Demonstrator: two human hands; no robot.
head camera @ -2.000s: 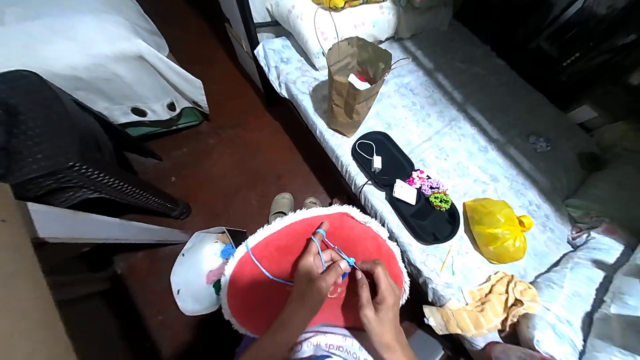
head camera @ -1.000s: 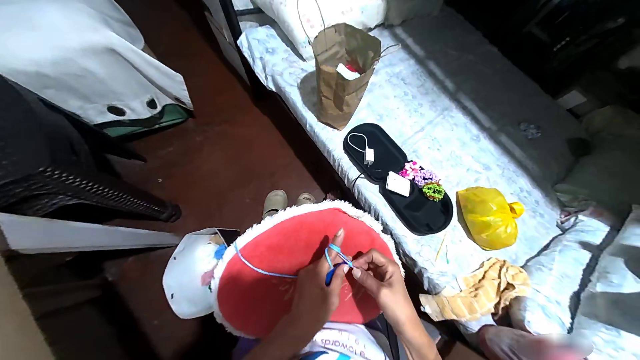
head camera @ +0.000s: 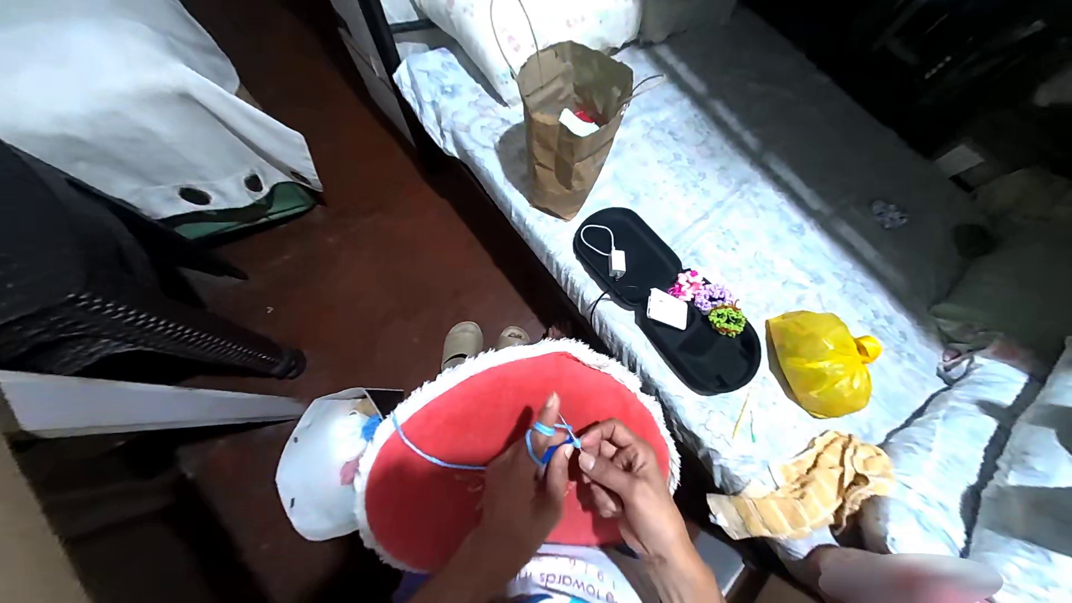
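Note:
Light blue yarn [head camera: 435, 460] runs from the left across a red round cushion with a fluffy white edge [head camera: 452, 410] on my lap. It loops round the raised index finger of my left hand [head camera: 528, 477], whose thumb and fingers pinch a small blue piece of yarn work. My right hand [head camera: 628, 477] meets it from the right, its thumb and index fingertips at the work near a thin tool that is mostly hidden; I cannot tell its kind. The yarn's far end goes down past the cushion toward a white container [head camera: 314, 477] with blue and pink bits inside.
On the bed to the right are a brown paper bag [head camera: 557, 159], an open black case [head camera: 703, 360] with pink, purple and green crocheted pieces [head camera: 727, 319], a knotted yellow plastic bag [head camera: 816, 360] and a yellow cloth [head camera: 804, 494]. A black plastic chair [head camera: 109, 276] stands at the left.
The yarn loop round my left index finger has changed shape, and my right fingers have shifted slightly at the work. The view has moved a little.

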